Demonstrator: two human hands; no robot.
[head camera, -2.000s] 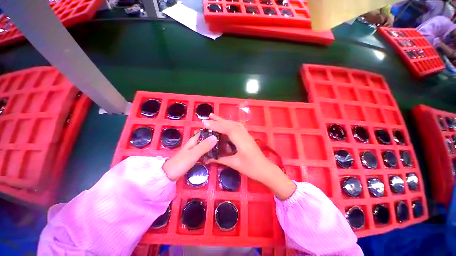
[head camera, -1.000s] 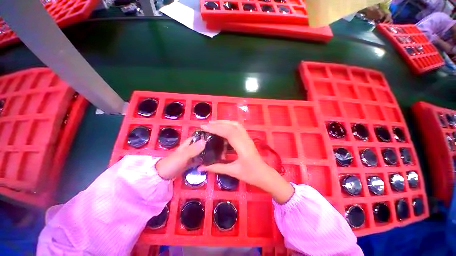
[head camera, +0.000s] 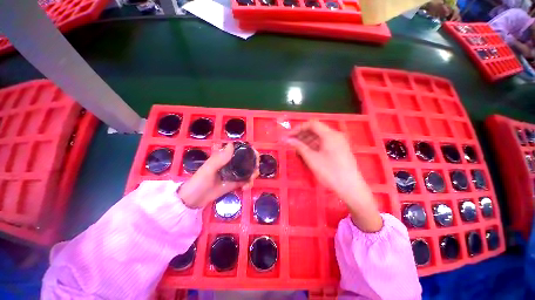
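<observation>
My left hand (head camera: 206, 179) holds a round glossy black disc (head camera: 240, 162) upright over the main red pocketed tray (head camera: 305, 258). My right hand (head camera: 331, 158) is off the disc, over the tray's upper middle pockets. Its fingertips are close together and blurred; I cannot tell if something thin is between them. A small clear shiny piece (head camera: 285, 124) lies at the upper pockets near those fingertips. More black discs (head camera: 263, 253) sit in pockets at the left and middle of the tray.
A second red tray (head camera: 405, 108) with discs in its lower rows adjoins at right. Stacked red trays (head camera: 29, 158) stand at left. A grey post (head camera: 76, 76) slants at upper left. More trays (head camera: 311, 29), white paper (head camera: 214, 16) and a person's sleeve (head camera: 509, 24) are beyond.
My right hand has left the disc and moved right and slightly up. My left hand still holds the disc. A disc in the second row, earlier covered by my right hand, now shows.
</observation>
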